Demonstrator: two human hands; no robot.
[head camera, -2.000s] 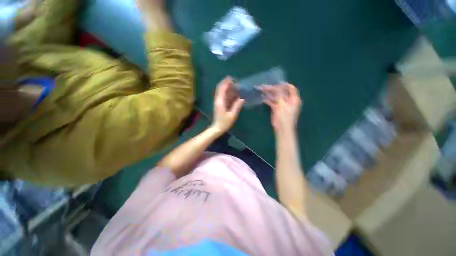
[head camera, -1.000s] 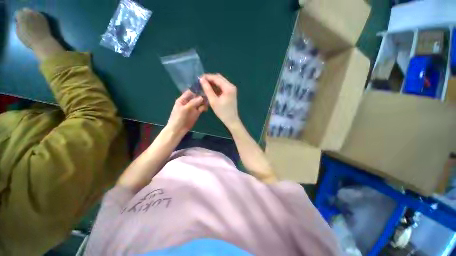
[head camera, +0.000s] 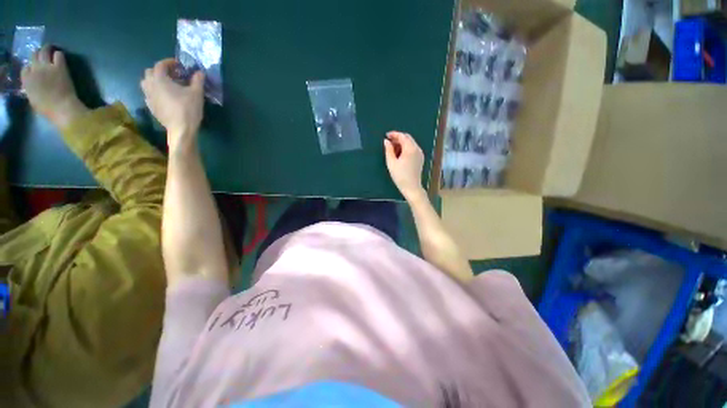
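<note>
A clear zip-lock bag (head camera: 335, 115) with a small dark part in it lies flat on the dark green table in front of me. My left hand (head camera: 177, 94) is at the lower part of a second, shinier clear bag (head camera: 201, 49) further left, fingers on its left edge; whether they pinch it cannot be told. My right hand (head camera: 405, 159) is just right of the first bag, not touching it, fingers curled. Whether it holds anything small cannot be told.
An open brown carton (head camera: 564, 119) at the right holds rows of packed bags (head camera: 481, 103). A person's mustard sleeve (head camera: 119, 151) and hand (head camera: 49, 84) are at the left, by another clear bag (head camera: 29, 40). Blue bins (head camera: 550, 275) stand at the lower right.
The bag that both my hands held now lies on the table. My left hand has moved left to the shiny bag, and my right hand has moved right.
</note>
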